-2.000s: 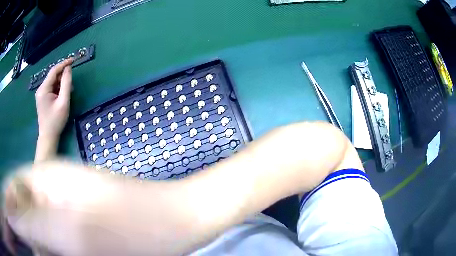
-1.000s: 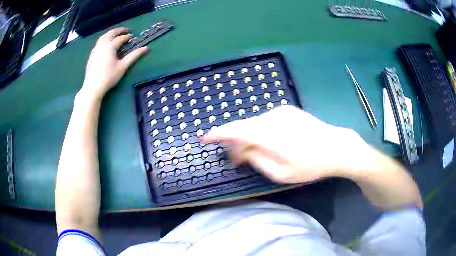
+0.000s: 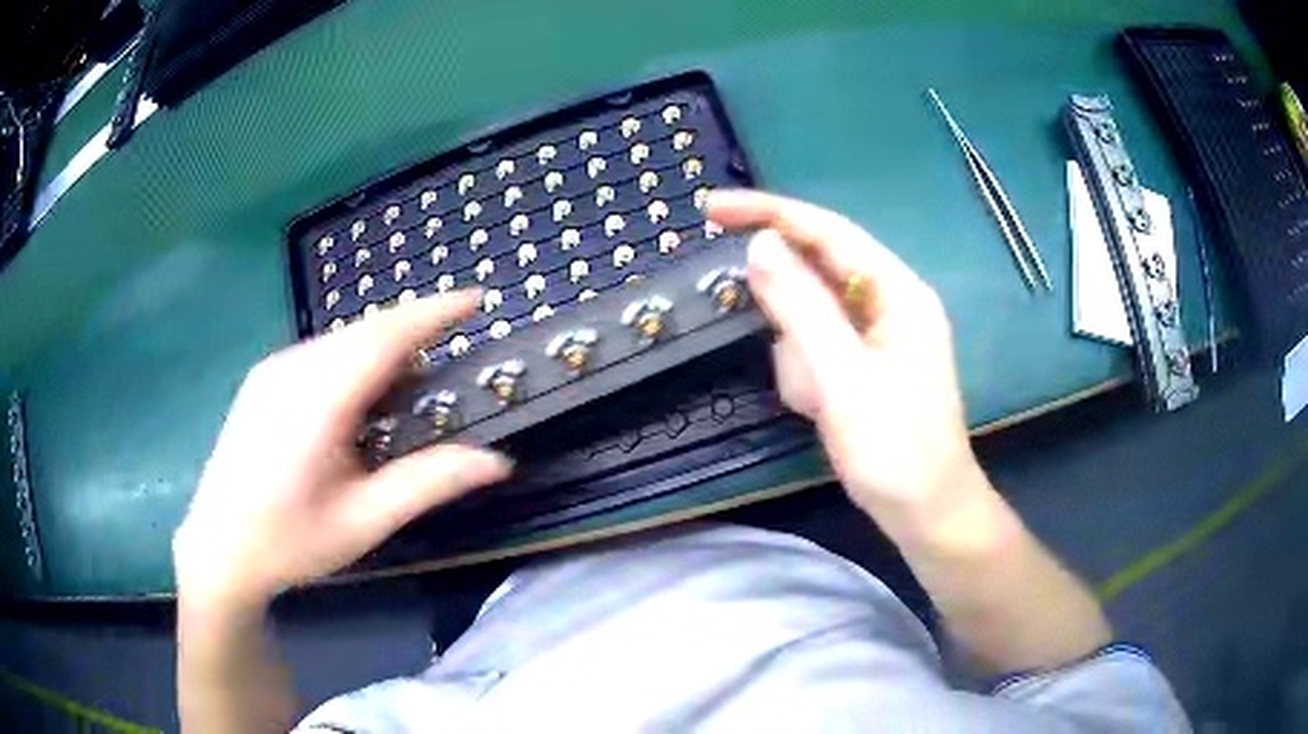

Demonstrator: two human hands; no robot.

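Observation:
A grey fixture bar (image 3: 539, 376) is held tilted above the black component tray (image 3: 726, 136). Its seats carry several round silver parts with brass-coloured centres. My left hand (image 3: 309, 452) grips the bar's left end, fingers above and thumb below. My right hand (image 3: 875, 344) is at the bar's right end, thumb against it. A small brass-yellow thing (image 3: 858, 293), perhaps the pick-up pen, shows among the right fingers; its tip is hidden. The tray holds rows of small pale gold discs (image 3: 495, 230); empty pockets show near its front edge. The bar hides the tray's middle.
Silver tweezers (image 3: 993, 194) lie right of the tray. Farther right, another fixture bar (image 3: 1133, 244) lies over white paper (image 3: 1090, 273), beside a dark tray (image 3: 1234, 187). Another bar (image 3: 22, 488) lies at the far left. The bench's front edge runs below the tray.
My left hand has brought the bar from the back left to above the tray. My right hand has moved from over the tray's pockets to the bar's right end.

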